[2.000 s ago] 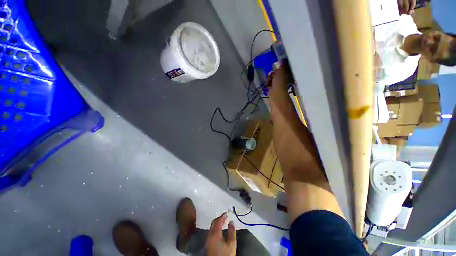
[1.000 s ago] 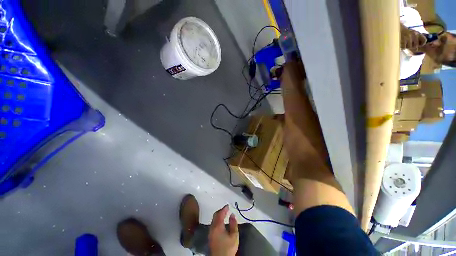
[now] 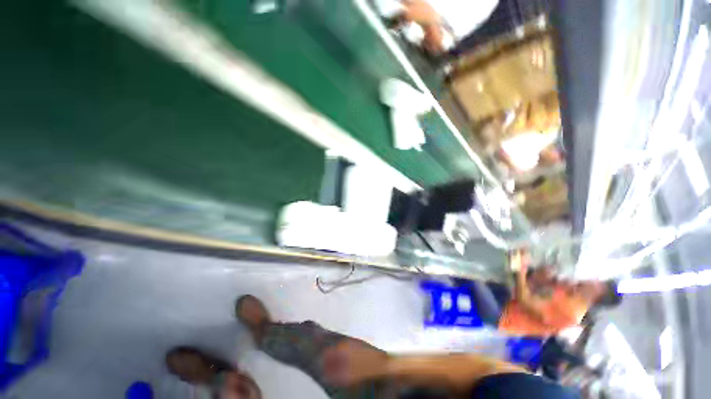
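Observation:
The view is strongly blurred. My right hand [image 3: 343, 363] is over my trouser leg at the bottom centre, with its forearm and dark sleeve stretching to the right. Its fingers and any contents cannot be made out. A skin-coloured patch at the bottom edge looks like my left hand [image 3: 238, 386], cut off and blurred. A white plastic housing [image 3: 335, 230] lies on the near ledge of the line, beyond my right hand and touched by neither hand. A black device [image 3: 433, 206] is just right of it.
A green conveyor [image 3: 257, 148] crosses the upper left, with another white unit [image 3: 404, 113] on it. A blue stool [image 3: 27, 300] is at the left, a blue crate [image 3: 451, 304] on the floor. A cable hangs below the ledge. A person in orange [image 3: 550, 304] is at the right.
The view has swung from under the bench up to the conveyor. My right arm has come away from the blue object under the bench and now lies low across the bottom.

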